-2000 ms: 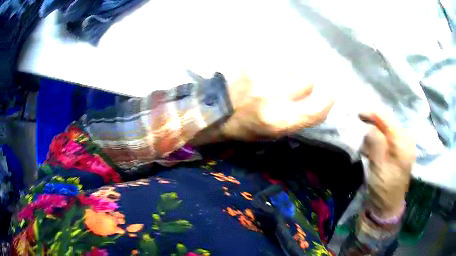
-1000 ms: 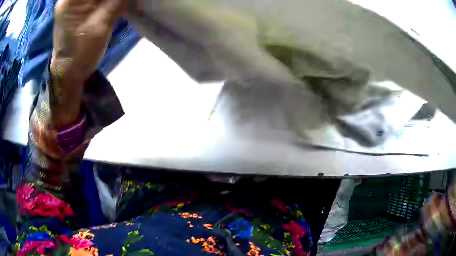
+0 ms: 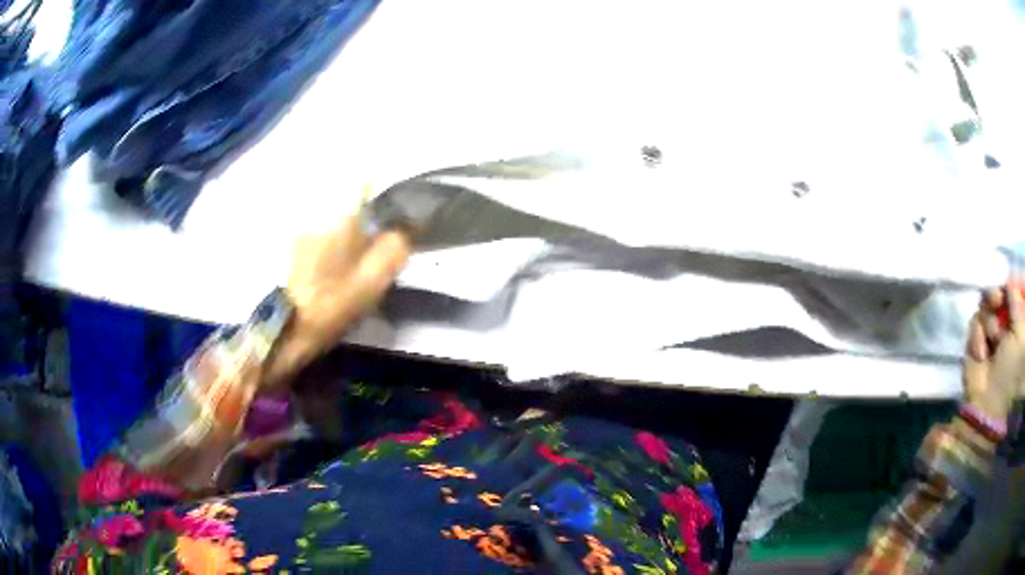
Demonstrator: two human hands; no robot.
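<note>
A white to pale grey garment [image 3: 697, 213] lies over the table, much overexposed, with several dark round buttons in a row at its upper right. Its near edge is folded and rippled, with grey inside showing. My left hand [image 3: 343, 270] pinches the garment's edge at the left, slightly blurred. My right hand [image 3: 998, 348] is at the far right, partly cut off by the frame edge, at the garment's right end. A small orange-red thing, likely the handle of thread snips [image 3: 1003, 312], shows in my right hand; the blades are hidden.
Blue denim garments [image 3: 214, 79] are piled at the upper left. The white tabletop [image 3: 90, 253] shows at the left, its front edge crossing before my floral apron [image 3: 416, 505]. Below the table are a green crate [image 3: 837, 483] at the right and blue material [image 3: 124, 371] at the left.
The garment was lifted and blurred a second ago and now lies spread with buttons showing. My left hand has come down from the upper left. My right hand has come into view.
</note>
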